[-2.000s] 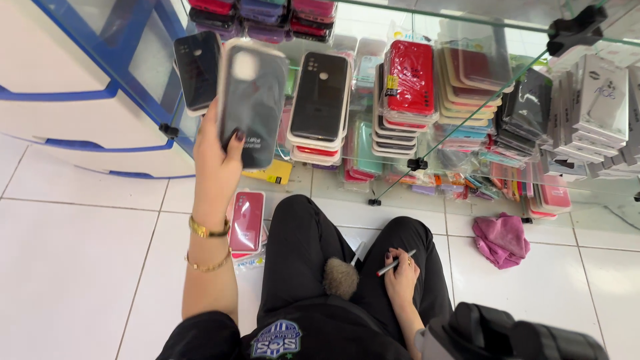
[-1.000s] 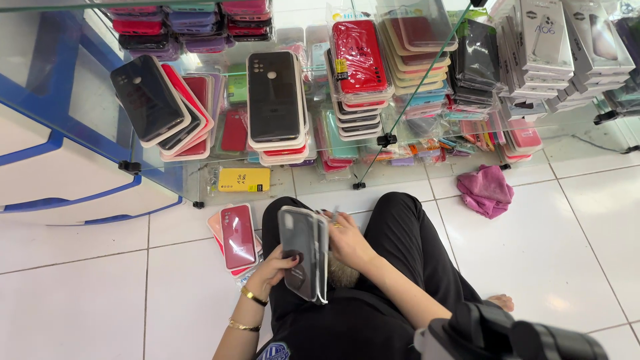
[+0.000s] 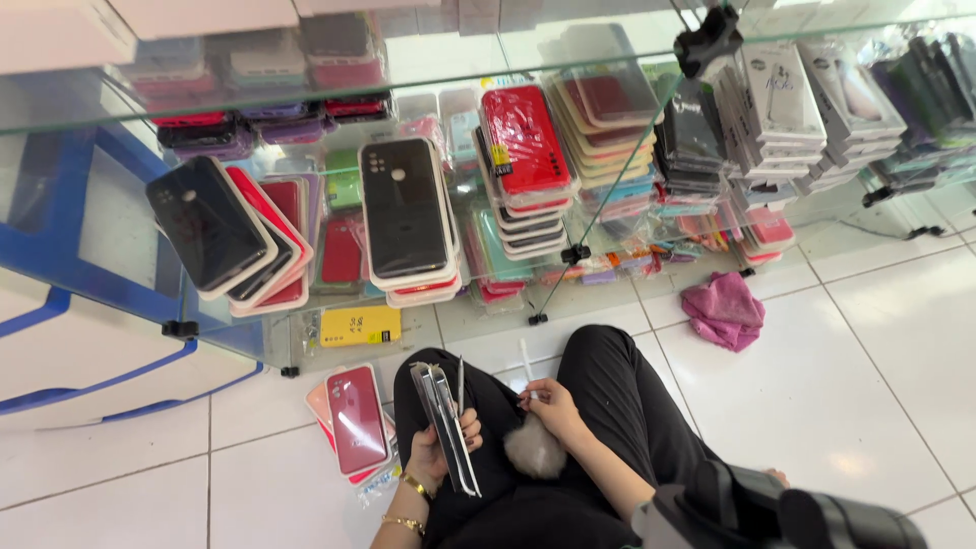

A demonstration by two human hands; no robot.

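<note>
My left hand is closed around packaged phone cases, held on edge above my left thigh, with a slim pen upright beside them. My right hand, over the gap between my knees, pinches a thin white stick-like item; what it is cannot be told. A grey-brown fluffy ball lies just below the right hand. On the glass shelf ahead stand a fanned stack of phone cases, a stack topped by a black case and one topped by a red case.
Glass shelf edges and black clamps stand close ahead of my knees. Red and pink cases lie on the tiles at left, near a yellow packaged case. A pink cloth is at right. White boxes fill the shelf's right side.
The left hand came down from the shelf, and the cases in it, shown broadside a second ago, are now edge-on. The right hand has moved off them and now holds the white item.
</note>
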